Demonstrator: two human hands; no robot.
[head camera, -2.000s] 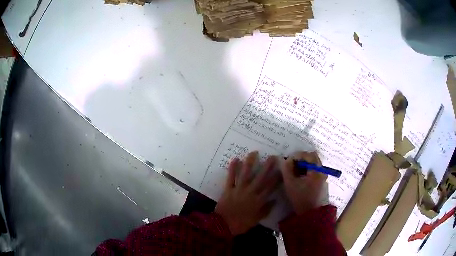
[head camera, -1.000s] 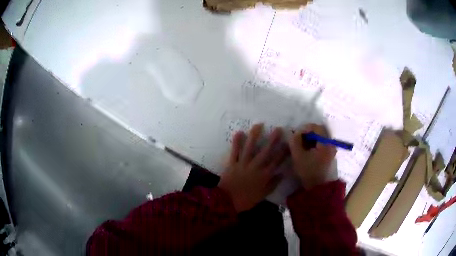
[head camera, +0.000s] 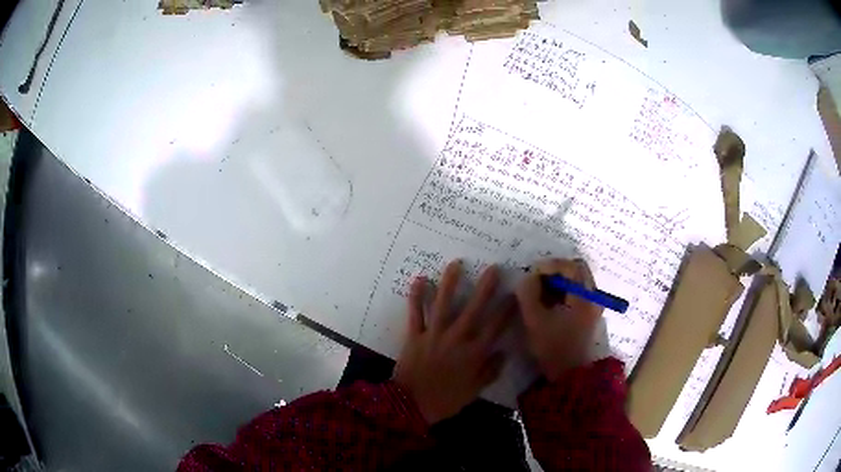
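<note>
A large white record sheet (head camera: 544, 175) with rows of handwriting lies on the white table. My right hand (head camera: 561, 318) holds a blue marker (head camera: 595, 294) with its dark tip end at the lower part of the sheet. My left hand (head camera: 452, 346) lies flat on the sheet's lower left with its fingers spread, just left of my right hand. It holds nothing. The paper under both hands is hidden.
Two narrow tan tied pieces (head camera: 682, 336) lie right of the sheet, with curled tie strips (head camera: 731, 184) above them. A red-handled tool (head camera: 800, 389) is at the lower right. A thick tan bundle (head camera: 429, 23) is at the top. The white table (head camera: 212, 194) has a curved edge at left.
The view dipped and came back, so the sheet and bundle shifted in the picture. Both hands stay on the sheet's lower part, and the marker is still in my right hand.
</note>
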